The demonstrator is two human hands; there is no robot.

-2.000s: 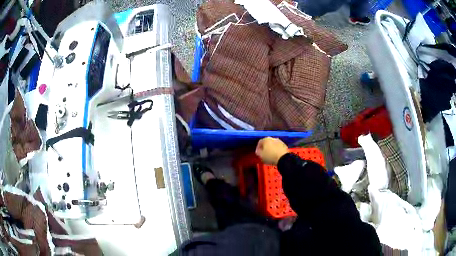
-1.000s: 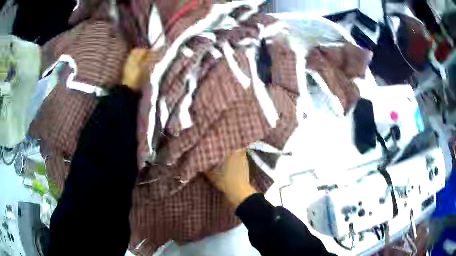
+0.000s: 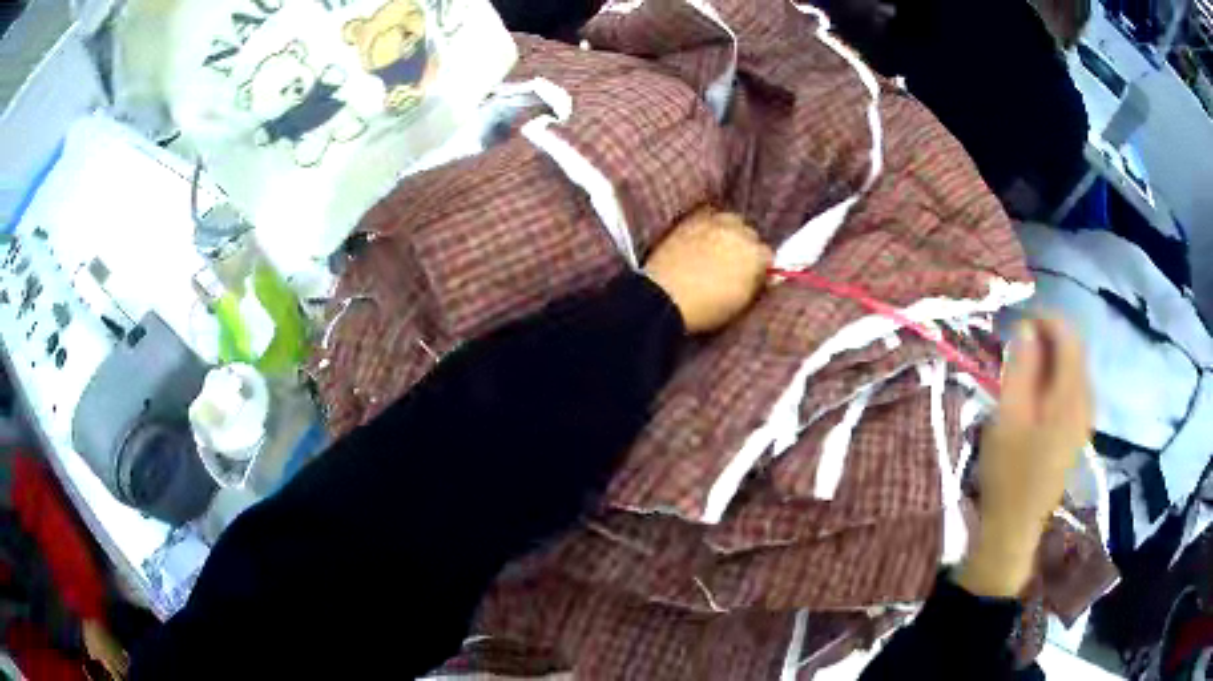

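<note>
A large bundle of brown-maroon checked cloth pieces [image 3: 825, 545] with white edge strips fills the middle. A thin red tie [image 3: 885, 310] runs straight across it between my hands. My left hand [image 3: 709, 270] is closed at the tie's left end, on top of the bundle at its pinched middle; its fingertips are hidden. My right hand [image 3: 1038, 432] is slightly blurred at the bundle's right side, its fingers closed around the tie's other end.
An off-white cloth bag with cartoon bears [image 3: 333, 93] lies at upper left. Below it are a green-labelled packet [image 3: 262, 319], a white cone-like item [image 3: 229, 410] and a grey machine part [image 3: 146, 412]. A person's red sleeve [image 3: 60, 532] shows at lower left.
The view has swung from the machine and blue crate to the bundle. Since the previous frame, my left hand has moved onto the bundle's middle and my right hand outward, with the red tie stretched between them.
</note>
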